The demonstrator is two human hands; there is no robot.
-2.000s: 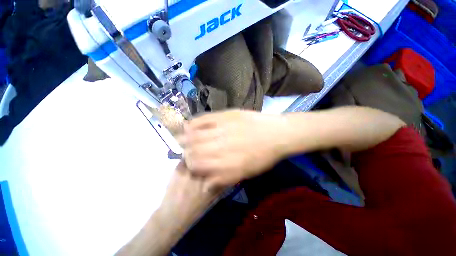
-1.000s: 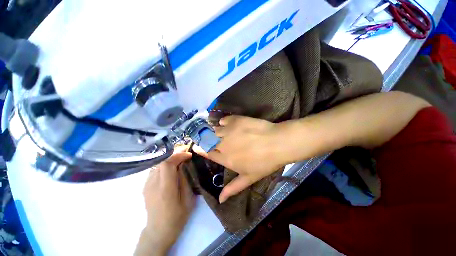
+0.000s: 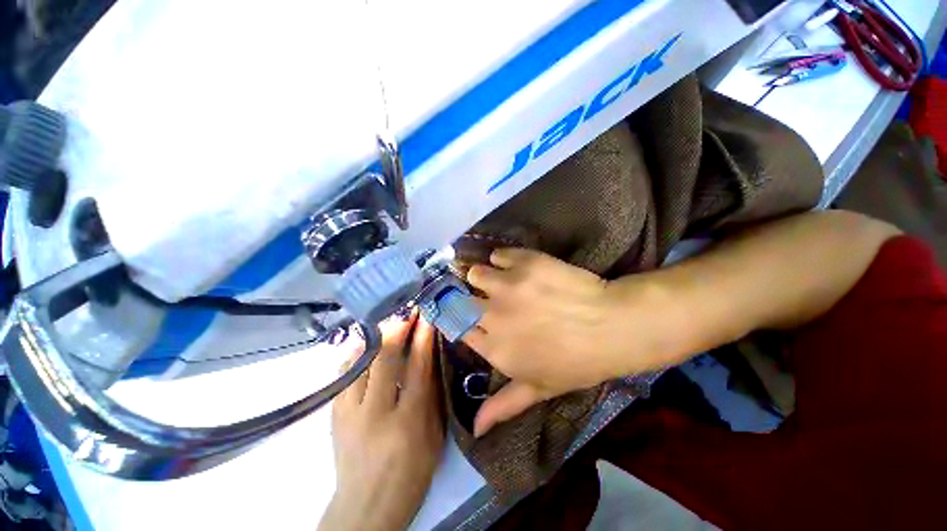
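The brown woven garment [image 3: 582, 187] lies bunched under the white sewing machine arm [image 3: 457, 135] and over the table's front edge. Dark lining shows at its near opening, with a small pale ring [image 3: 477, 386] against it. My right hand [image 3: 556, 327] lies on the garment, fingers bent at the grey-blue block [image 3: 452, 308] and thumb apart on the cloth, holding it. My left hand [image 3: 389, 430] is flat on the table left of the garment, fingertips up at the needle area. The tension knob and metal cover partly hide these fingertips; their grip cannot be told.
The curved metal take-up cover [image 3: 156, 446] and tension dial [image 3: 379, 282] stand close above my left fingers. A grey ribbed knob [image 3: 31, 143] is at the far left. Red-handled scissors [image 3: 881, 47] and small tools [image 3: 805, 67] lie at the upper right. The ruler-marked table edge [image 3: 846, 166] runs diagonally.
The crossed hands have parted; both are now at the needle area. The view has moved closer to the machine. Since one second ago, the hands have barely moved on the garment.
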